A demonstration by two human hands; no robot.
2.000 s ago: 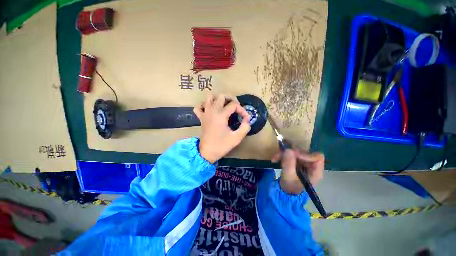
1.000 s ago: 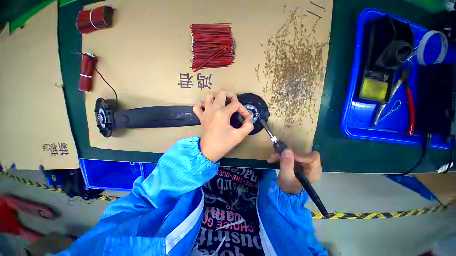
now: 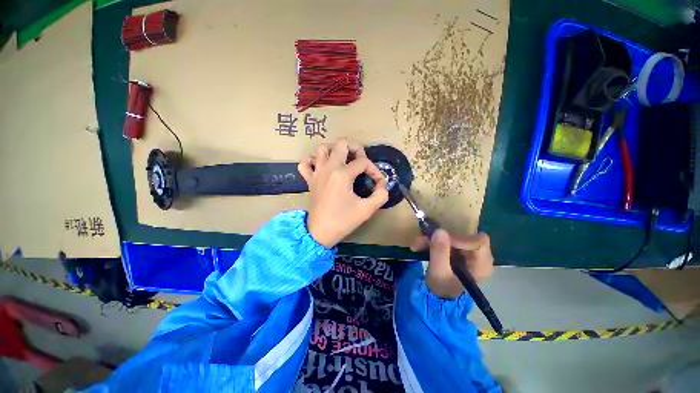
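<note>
The black headphone [image 3: 249, 179] lies flat on the cardboard mat, with an ear cup at each end. My left hand [image 3: 338, 192] rests on the band's right end, thumb and finger pinched at the right ear cup [image 3: 399, 165]. Whatever thin piece the fingertips pinch is hidden or too small to tell. My right hand [image 3: 456, 259] holds the soldering iron [image 3: 468, 280] like a pen, its silver tip at the right cup's centre. The left ear cup [image 3: 160, 179] lies face up, with a thin dark wire curling up from it.
A pile of red lead wires [image 3: 328, 74] and two tied red bundles [image 3: 149, 29] lie on the cardboard mat [image 3: 230, 84]. Brown speckled residue [image 3: 453, 107] is right of them. The blue tray [image 3: 554, 203] at right holds a yellow sponge [image 3: 571, 140], tweezers and a red-handled tool.
The iron's tip has moved left from the right cup's edge onto its centre. My left hand has stayed nearly in place. Two short dark strands now show at the mat's upper right.
</note>
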